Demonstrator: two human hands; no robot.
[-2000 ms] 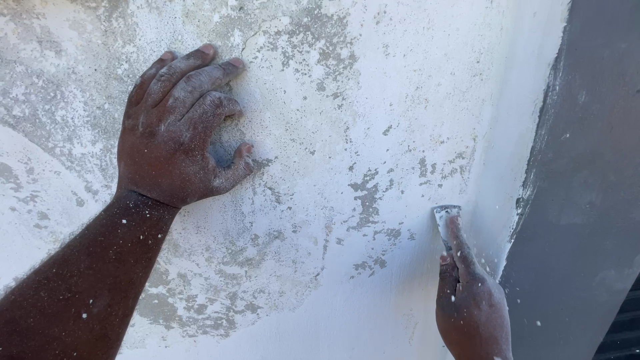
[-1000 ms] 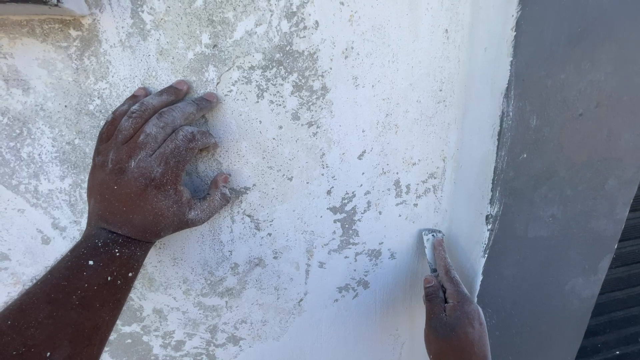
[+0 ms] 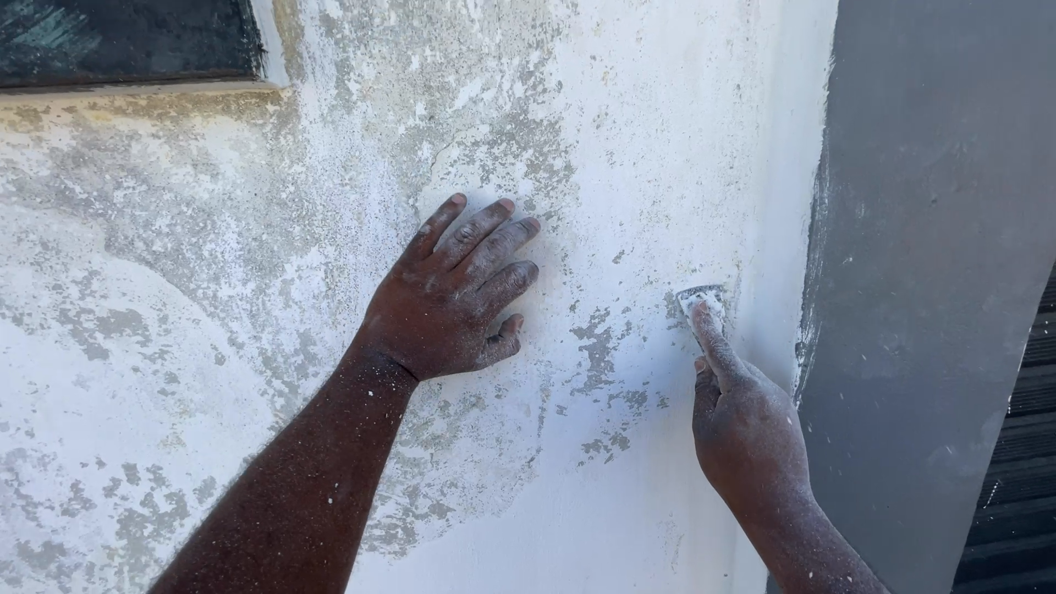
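Observation:
A white wall (image 3: pixel 652 165) with flaking paint and patches of bare grey surface fills most of the view. My left hand (image 3: pixel 458 293), dusted with white, rests on it with the fingers spread, left of centre, and holds nothing visible. On the right, my right hand (image 3: pixel 747 412) grips a small scraper (image 3: pixel 701 299) with a metal blade, the index finger laid along it. The blade touches the wall beside the corner strip, and most of its handle is hidden in the hand. Grey flaked patches lie between the two hands.
A dark window (image 3: pixel 124 41) with a worn sill (image 3: pixel 140 103) is at the upper left. To the right runs a smooth grey painted surface (image 3: pixel 924 214) with a rough white paint edge. Dark horizontal slats (image 3: pixel 1019 462) show at the far right.
The view has shifted, bringing more of the window into sight. My left hand has moved over the wall to the right, nearer the scraper.

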